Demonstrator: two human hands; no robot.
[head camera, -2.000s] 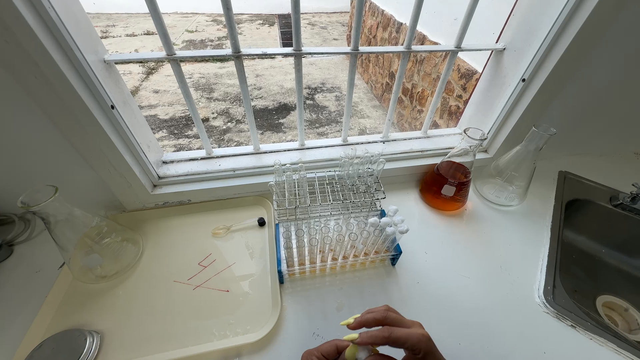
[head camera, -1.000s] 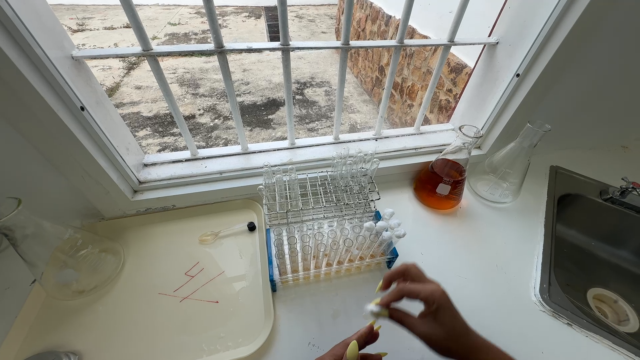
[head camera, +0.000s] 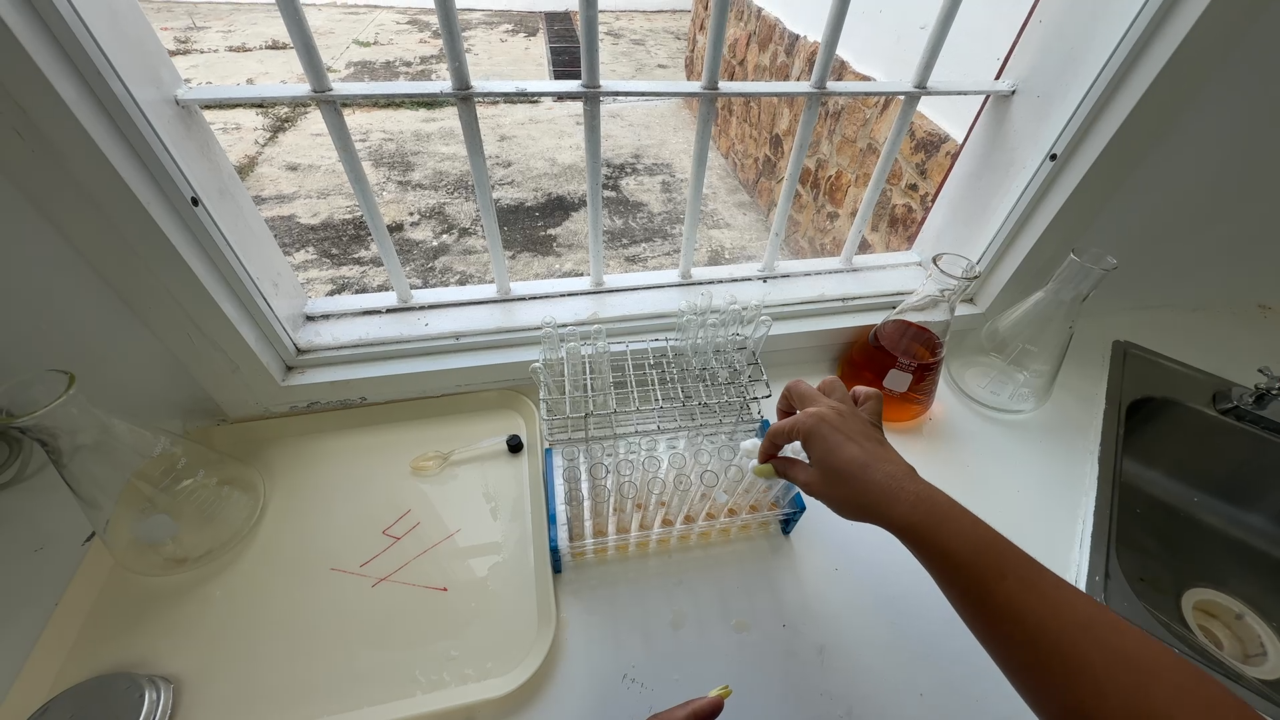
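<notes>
My right hand is at the right end of a clear test-tube rack with blue ends. Its thumb and fingers pinch a white cotton plug at the mouth of a tube. Several glass test tubes with yellowish liquid at the bottom stand in the rack; those at the right end have white plugs, partly hidden by the hand. Of my left hand only a fingertip with a yellow nail shows at the bottom edge; what it holds is out of view. Behind stands a wire rack with upturned glass tubes.
A cream tray with a plastic spoon and a black cap lies left, beside a large flask. A flask of amber liquid and a clear flask stand back right, near a metal sink. A barred window is behind.
My hands were together near the front with something white between the fingers. My right hand has moved up to the plugged tubes, while my left hand has dropped mostly out of view.
</notes>
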